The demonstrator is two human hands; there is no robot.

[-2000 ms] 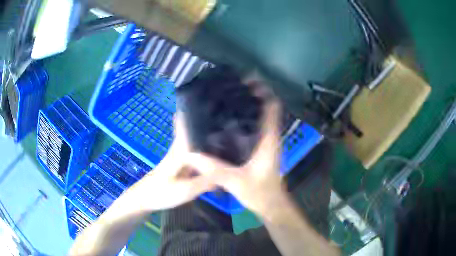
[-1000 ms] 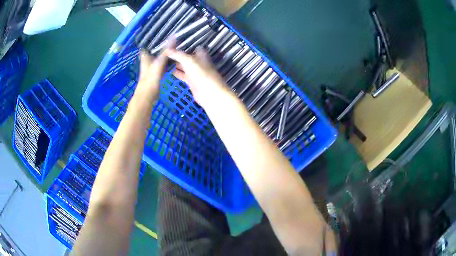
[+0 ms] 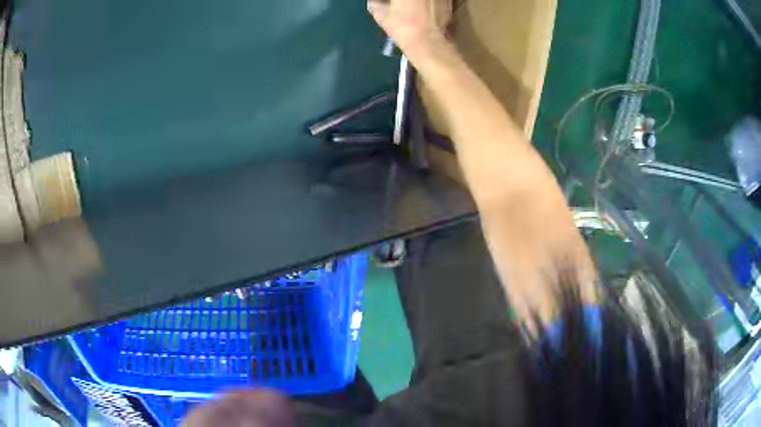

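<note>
My right hand (image 3: pixel 413 18) reaches to the top edge of the view, over the far end of the green-topped bench (image 3: pixel 209 83). It is cut off by the edge, and its grip is hidden. Several loose steel tubes lie on the bench just below it: a bright one (image 3: pixel 402 102) upright in the view, a slanted one (image 3: pixel 350 114), a short one beside it and a dark one (image 3: pixel 419 152). A tube end shows close to the fingers. My left hand (image 3: pixel 240 409) is a blurred, cut-off shape at the bottom edge; its fingers cannot be made out.
A blue plastic basket (image 3: pixel 338 367) stands below the bench's front edge, partly hidden by it, with tube ends under that edge. Brown cardboard (image 3: pixel 501 62) lies at the bench's right end, and more cardboard (image 3: pixel 57 188) at its left. A cable and a metal rail are at the right.
The view has swung from the basket to the bench. Both hands have left the tubes in the basket; my right hand is now over the bench's right end, my left at the bottom edge.
</note>
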